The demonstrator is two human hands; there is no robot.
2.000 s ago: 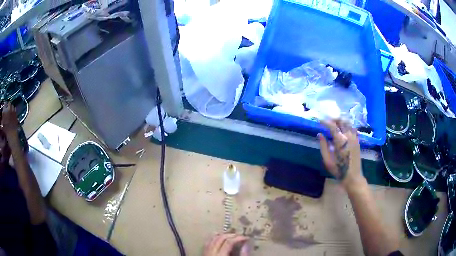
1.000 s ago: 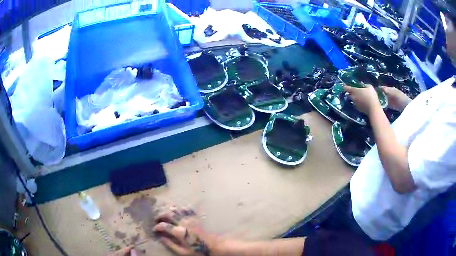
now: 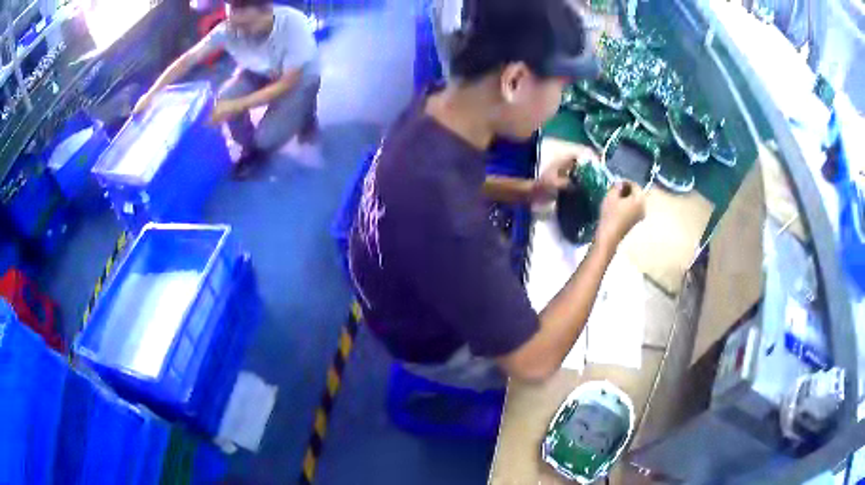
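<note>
Neither of my hands is in the picture. A green oval housing with a pale rim lies nearest on the cardboard-covered bench at the lower right. Beyond it, a person in a dark shirt and cap holds another green-and-black oval housing in both hands over the bench. White paper sheets lie on the cardboard between the two housings. More green oval housings lie along the far part of the bench.
Stacked blue crates stand on the floor at the left. A second person crouches at another blue crate stack. Yellow-black tape crosses the floor. A grey metal box stands at the lower right.
The view has swung left, away from the large blue crate, the bottle and the dark pad. My hands have left the picture. The dark-shirted person and the floor crates now show.
</note>
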